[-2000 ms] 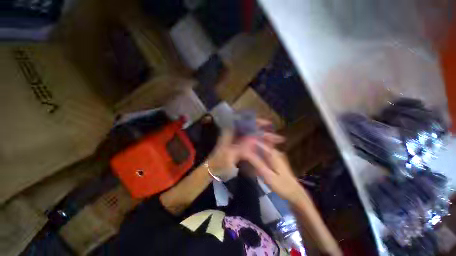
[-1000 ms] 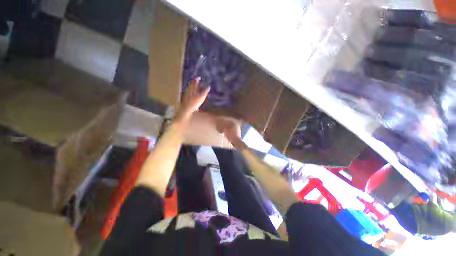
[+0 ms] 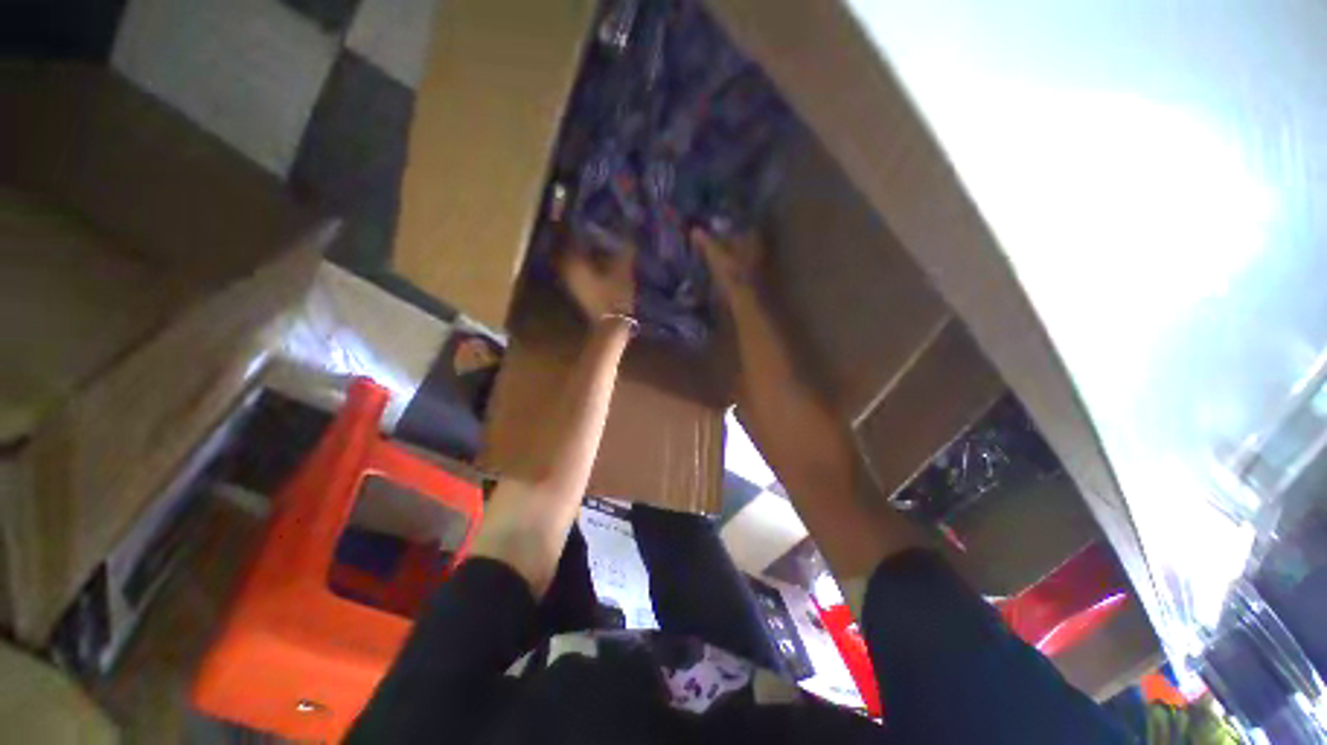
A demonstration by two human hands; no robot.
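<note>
An open brown carton (image 3: 611,422) sits beside the table edge, holding a jumble of purplish-dark coiled cables (image 3: 670,131). My left hand (image 3: 597,284) reaches into the near end of the carton, at the left side of the cables. My right hand (image 3: 731,262) is inside too, at their right side. Both hands touch the pile from either side. The fingers are partly hidden and dim, so whether they grip any cables cannot be told.
The white table (image 3: 1106,175) runs along the right. An orange stool (image 3: 306,597) stands at lower left, near another open carton (image 3: 160,437). A carton with dark pieces (image 3: 975,466) and a red object (image 3: 1062,597) are at right.
Both hands have moved deeper into the carton, among the cables. The view has shifted closer to the carton, and the orange stool shows more fully.
</note>
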